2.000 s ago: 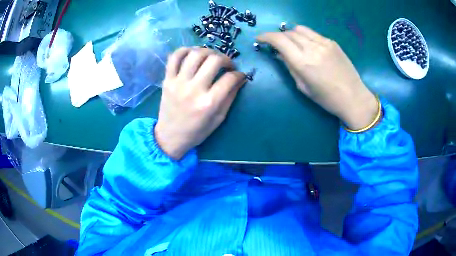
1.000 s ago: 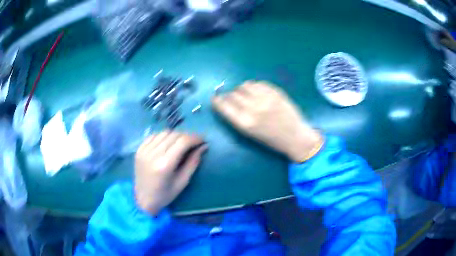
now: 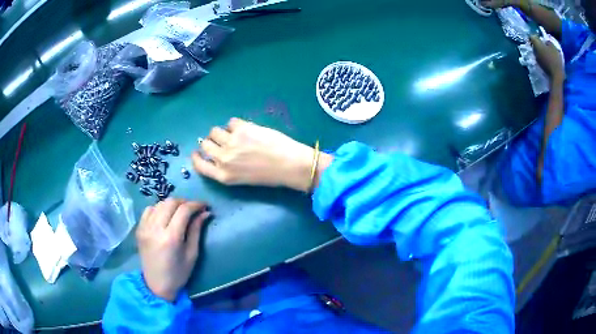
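A loose pile of dark screws with shiny heads [image 3: 151, 168] lies on the green bench top [image 3: 261, 225]. My left hand [image 3: 171, 244] is just below the pile, fingers curled and thumb near the index finger; a small dark spot shows at the tips, too small to name. My right hand [image 3: 251, 155] is right of the pile, palm down, fingers bent towards it; its grip is hidden. A single screw [image 3: 185, 173] stands apart between pile and right hand. A round white dish [image 3: 350, 92] behind my right hand holds rows of grey metal parts, with bare white at its lower right.
A clear bag [image 3: 98, 202] and white paper [image 3: 52, 246] lie left. Bulging bags of dark fasteners [image 3: 98, 91] are at the back left. A red stick [image 3: 16, 166] stands by a white bundle [image 3: 14, 231]. Another person's blue-sleeved arm and hand [image 3: 549, 55] are at right, holding a bag.
The view has swung right, so pile, dish and hands appear further left; the back bags and another person now show. My right hand stays beside the pile and my left hand below it.
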